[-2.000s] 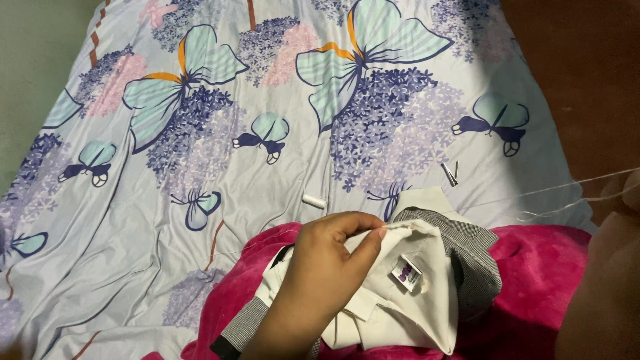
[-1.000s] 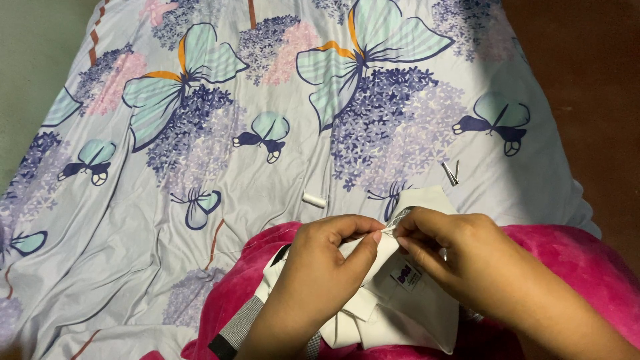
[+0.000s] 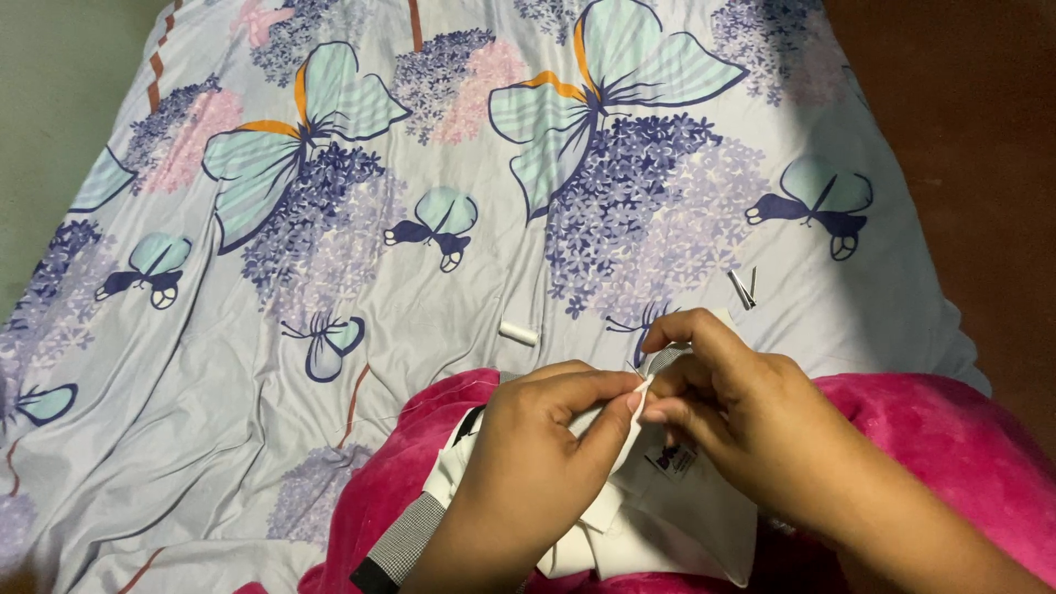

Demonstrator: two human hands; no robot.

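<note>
My left hand pinches the edge of a white cloth garment between thumb and forefinger. Against the same edge, my right hand has its fingertips closed on the fabric; a thin dark needle-like tip shows just above the pinch. What else the right fingers hold is hidden. The garment has black-and-white checked trim and a label bearing writing inside. It rests on a bright pink plush cloth over the lap. A white thread spool lies beyond my left hand.
Metal nail clippers lie on the bedsheet beyond my right hand. The light sheet has butterfly and flower prints and some wrinkles. Pink plush fabric spreads on both sides of the garment. Brown floor shows past the bed's right edge.
Two seconds ago my right hand was out at the right with thread stretched from it; it then came in to the garment's edge beside my left hand. The left hand keeps its pinch.
</note>
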